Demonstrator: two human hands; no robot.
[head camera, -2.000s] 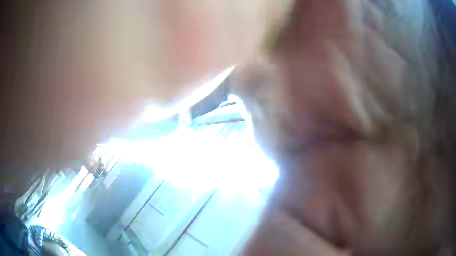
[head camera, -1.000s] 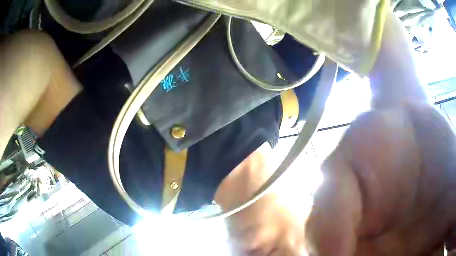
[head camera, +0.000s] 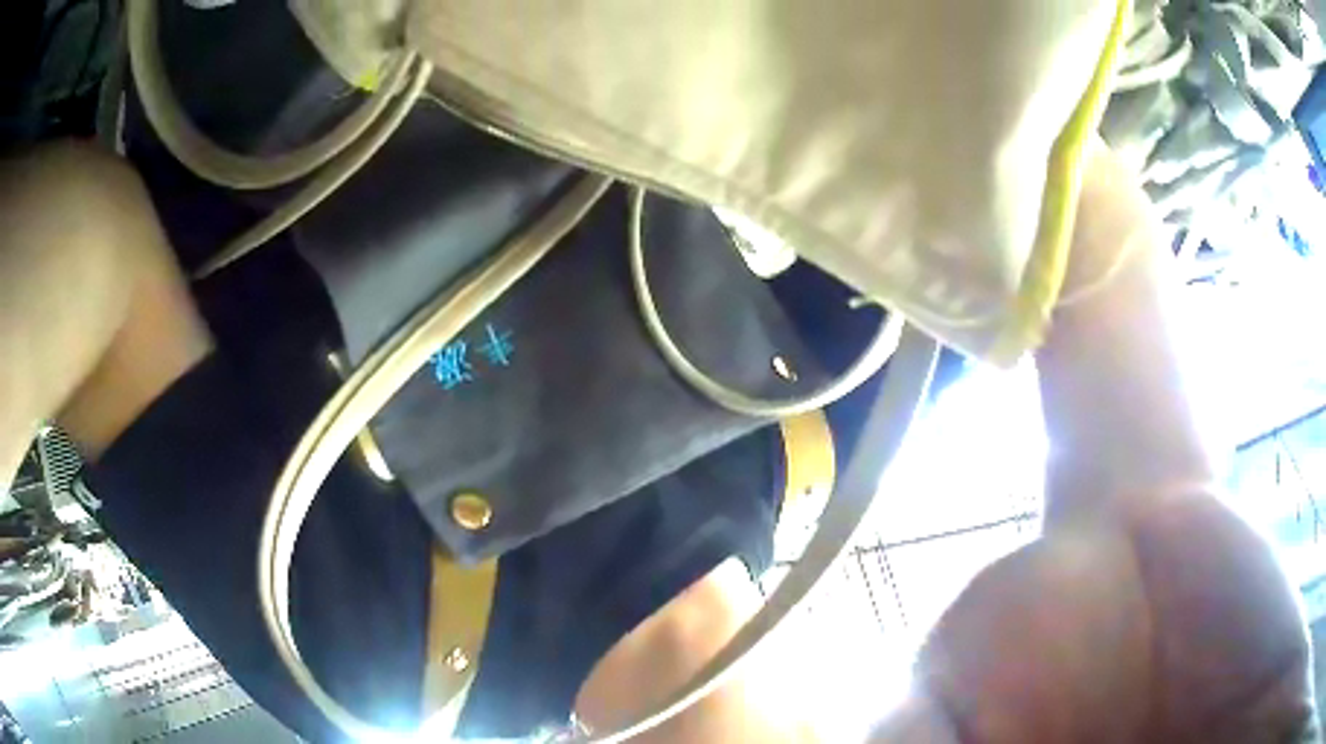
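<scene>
A beige cloth piece (head camera: 756, 116) with a yellow edge strip (head camera: 1069, 189) hangs across the top. Long beige straps (head camera: 301, 494) loop down over a dark garment or bag (head camera: 582, 364) with a grey flap, blue writing, a brass snap and tan tabs. A large, blurred bare hand (head camera: 1120, 625) is close to the lens at the lower right. Its fingers look bunched; what it holds cannot be seen. More bare skin (head camera: 676, 640) shows behind the strap loop, cut off below. I cannot tell which hand is which.
A bare bent arm (head camera: 87, 291) is at the left edge. A tangled pile of pale strips (head camera: 1207, 87) is at the upper right. Bright, glaring tiled flooring (head camera: 931, 567) shows behind, with blurred clutter (head camera: 58, 581) at the lower left.
Earlier, blurred skin covered most of the view. Since the second frame, the beige cloth, straps and dark flap have shifted lower in view, and more cloth shows at the top.
</scene>
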